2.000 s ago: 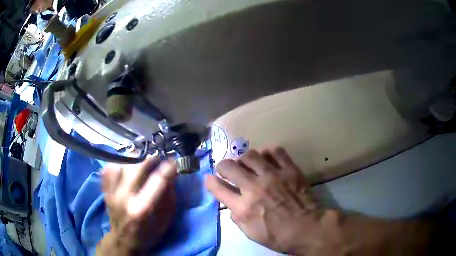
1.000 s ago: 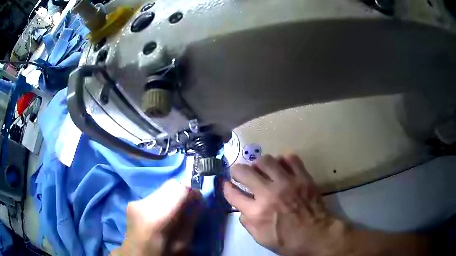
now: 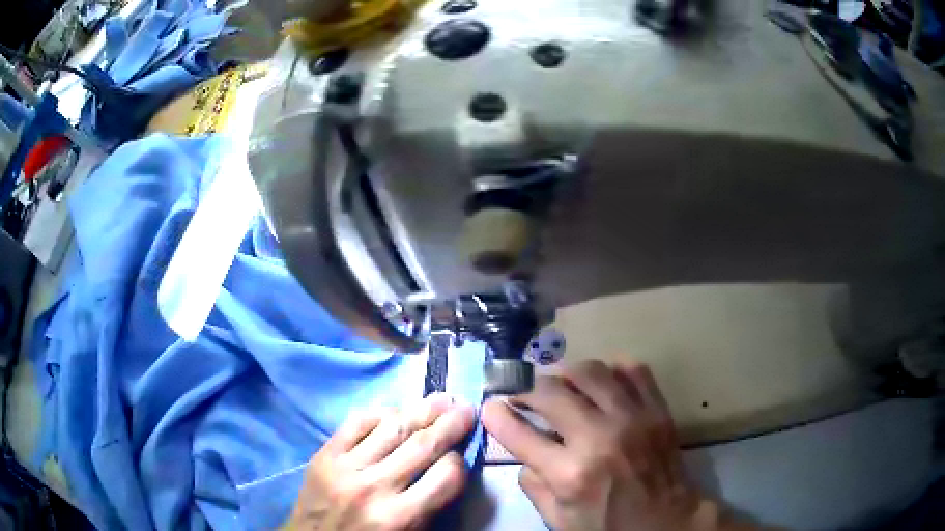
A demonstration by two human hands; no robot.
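The light blue garment (image 3: 155, 404) lies heaped left of the needle, with a narrow folded band edge (image 3: 471, 368) under the machine head. A dark strip (image 3: 436, 365) shows on it beside the presser area. My left hand (image 3: 399, 462) lies on the cloth just in front of the needle area, fingers bent and close together, cloth at the fingertips. My right hand (image 3: 596, 441) is at the band's right edge, fingers curled, one fingertip touching the edge below the lower knurled knob (image 3: 509, 375). Whether it grips the cloth is hidden. The needle tip is not clearly visible.
The cream machine head (image 3: 705, 207) arches over the work, with a beige tension dial (image 3: 494, 239). A white tongue-shaped piece (image 3: 212, 244) hangs at its left. Yellow printed tape (image 3: 223, 95) and blue cut pieces (image 3: 155, 47) are behind. A red object (image 3: 44, 158) is far left.
The view has shifted, so the machine head appears farther right and more garment shows at left. My left hand has gone from bunched to flatter on the cloth. My right hand stays near the band edge.
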